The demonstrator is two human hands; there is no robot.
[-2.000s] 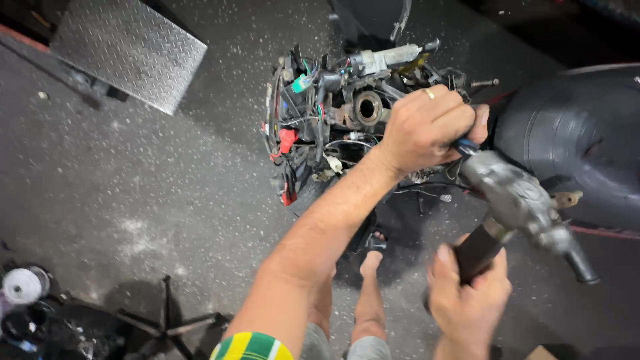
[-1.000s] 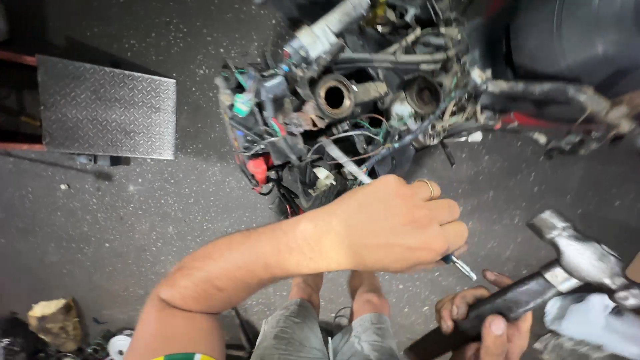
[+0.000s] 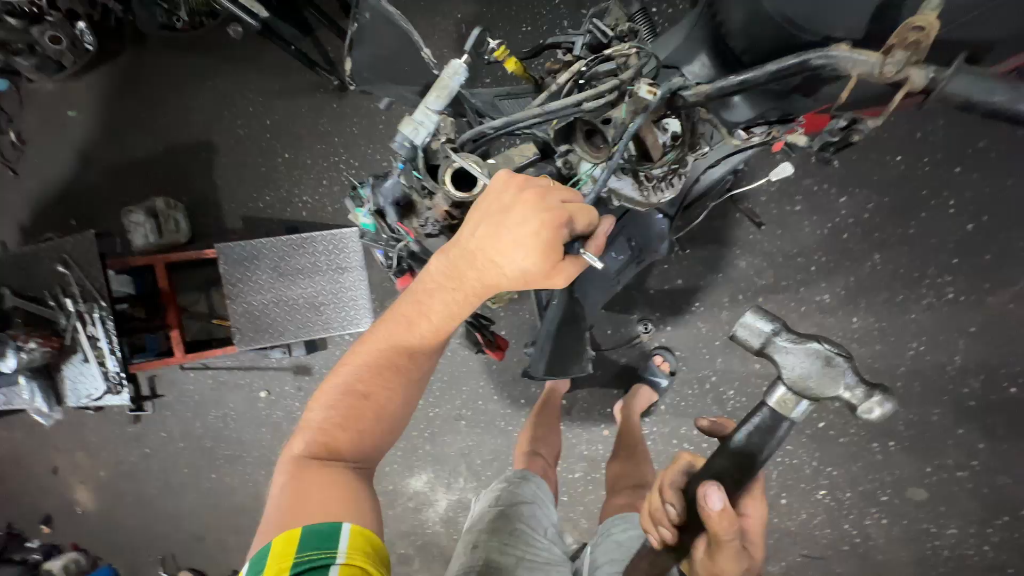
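My left hand [image 3: 532, 232] is closed round a screwdriver-like tool; its metal end [image 3: 591, 258] sticks out below the fist, and its shaft [image 3: 468, 166] points up-left to the rim of the round metal tube [image 3: 462, 179] on the stripped motorcycle frame. A ball-peen hammer [image 3: 812, 360] with a dark handle is gripped in my right hand [image 3: 708, 504], lower right, its head raised clear of the frame. An ignition-lock-like metal cylinder [image 3: 432, 106] lies beside the tube. Wires and cables [image 3: 552, 96] run around it.
A diamond-plate step [image 3: 294, 288] on a red metal frame [image 3: 166, 304] stands left, beside a tray of wrenches [image 3: 88, 344]. A long metal frame tube [image 3: 768, 68] reaches to the upper right. A white connector [image 3: 781, 171] hangs on a wire. My sandalled foot [image 3: 661, 370] is below.
My left hand has moved up over the frame, and the tool's shaft now meets the round tube's rim. The hammer remains in my right hand. The view has shifted.
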